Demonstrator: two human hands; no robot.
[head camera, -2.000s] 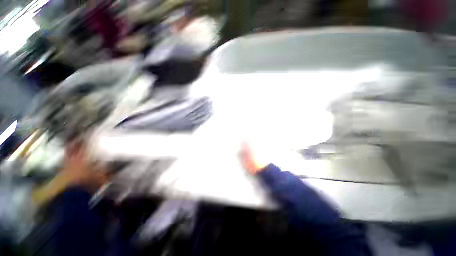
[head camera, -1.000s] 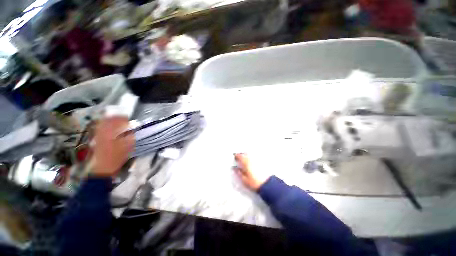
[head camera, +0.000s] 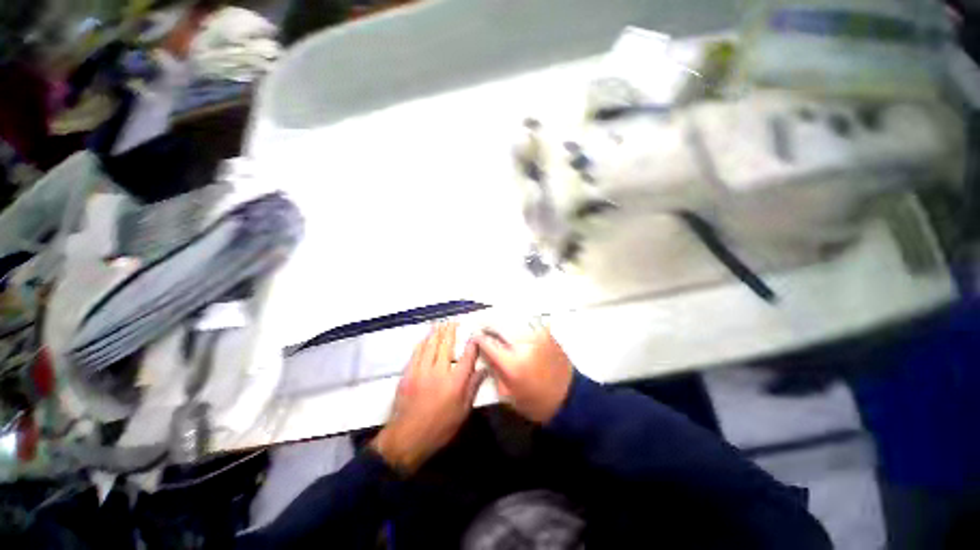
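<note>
A pale grey garment piece (head camera: 339, 363) with a dark edge lies flat near the front edge of the white table (head camera: 398, 204). My left hand (head camera: 433, 392) rests on its right part, fingers pointing away. My right hand (head camera: 529, 371) is beside it at the piece's right end, thumb and fingers touching or close to the left fingertips. Whether the right fingers pinch the piece is hard to tell. The sewing machine head (head camera: 752, 161) stands to the right, with its blurred needle area (head camera: 543, 252) beyond my right hand.
A fanned bundle of grey pieces (head camera: 193, 279) lies at left, with loose pale offcuts (head camera: 161, 414) near it. A black strap (head camera: 725, 256) lies by the machine. Waiting pieces (head camera: 790, 430) and a blue bin (head camera: 924, 397) are below the table at right. A raised trough (head camera: 355, 70) lines the far edge.
The view has swung right. My left hand has come from the bundle to the table front beside my right hand. A dark-edged piece now lies flat under the hands.
</note>
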